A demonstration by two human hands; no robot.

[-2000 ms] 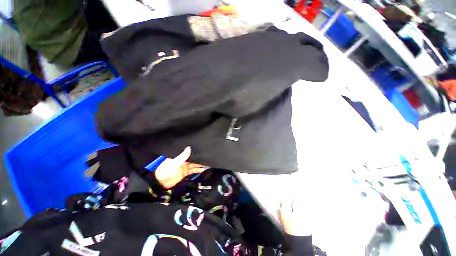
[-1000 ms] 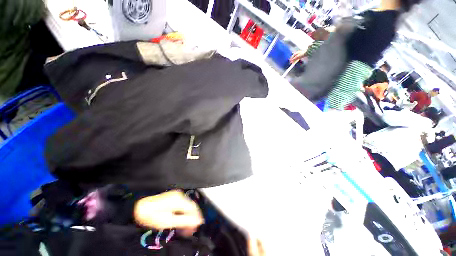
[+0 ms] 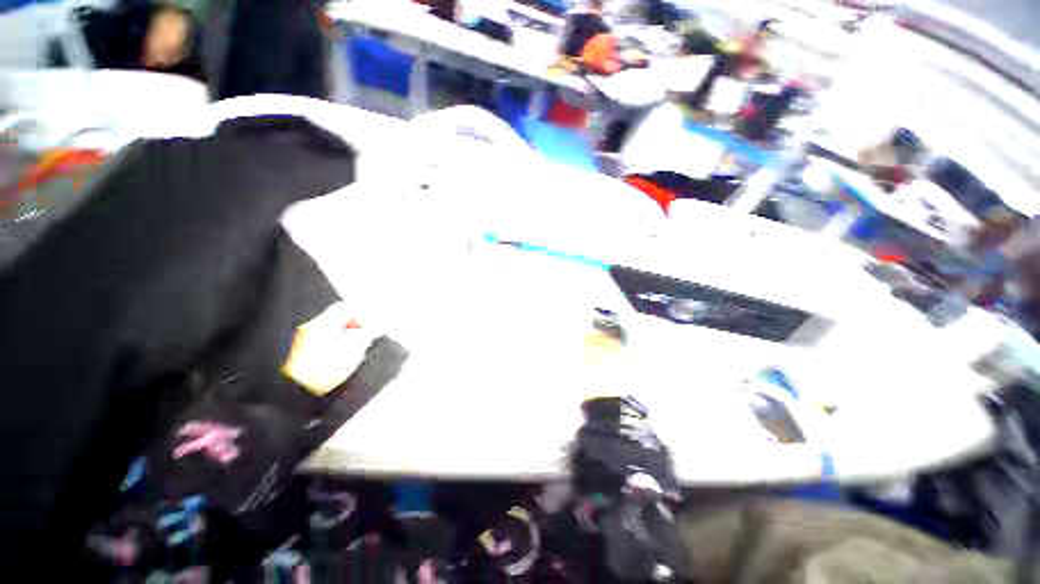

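The view is blurred and overexposed. A large black garment piece (image 3: 171,240) lies heaped over the left side of the white table. My left hand (image 3: 331,348) is at its right edge, beside a dark grey strip of cloth (image 3: 371,376); whether it grips either is unclear. My right hand (image 3: 604,342) reaches forward over the table, near the white sewing machine with a blue stripe and dark panel (image 3: 707,306). Its fingers are washed out, and nothing can be made out in them.
The white table's front edge (image 3: 456,470) curves before my lap. A khaki cloth-like surface (image 3: 844,548) is at the bottom right. A person in dark clothing (image 3: 268,51) is beyond the table at upper left. Other workstations and people are blurred behind.
The view has swung right, so the black garment now sits further left and the machine is more central. My right hand has come into fuller view, reaching forward over the table.
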